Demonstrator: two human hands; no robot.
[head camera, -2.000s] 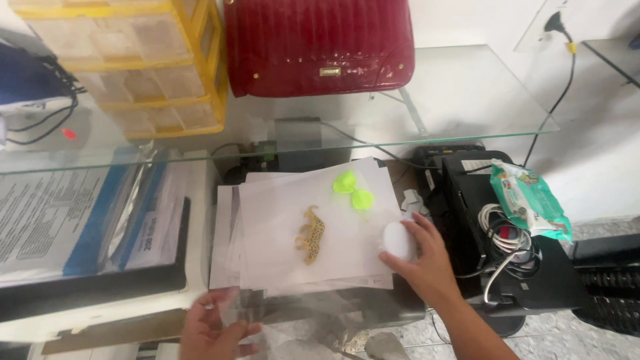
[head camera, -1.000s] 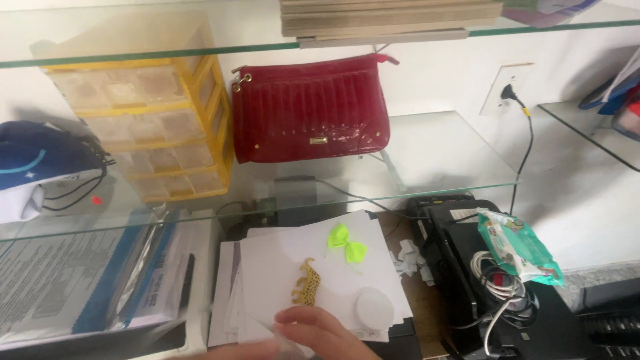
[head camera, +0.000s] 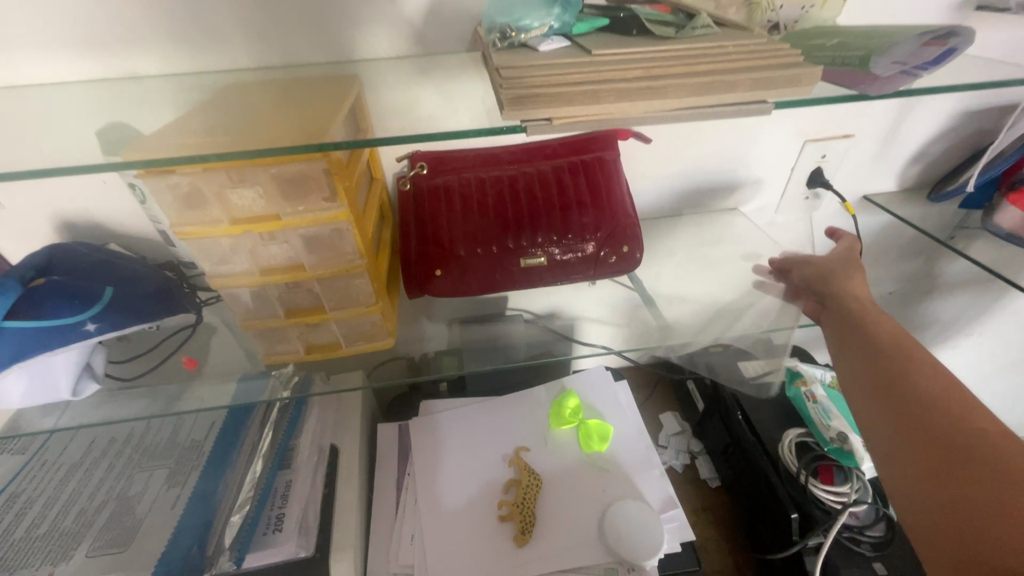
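Note:
My right hand (head camera: 824, 276) is stretched out at the right, over the glass shelf, with its fingers at a clear, thin plastic bag or sheet (head camera: 744, 320) that hangs down toward the black device. Whether the fingers grip it is hard to tell. My left hand is out of view. Below, on a stack of white paper (head camera: 456, 448), lie a spotted toy leopard (head camera: 524, 496) on its side, a neon green bow (head camera: 581, 422) and a round white object (head camera: 633, 531).
A red handbag (head camera: 520, 216) and a yellow drawer unit (head camera: 280, 256) stand on the lower glass shelf (head camera: 688, 280). Cardboard sheets (head camera: 648, 76) lie on the upper shelf. Coiled cables (head camera: 828, 488) and a green-white packet (head camera: 824, 408) rest on the black device (head camera: 744, 464).
My right hand has moved from the paper stack up and right to the shelf. My left hand has left the view. The round white object, in my right hand two seconds ago, lies on the paper.

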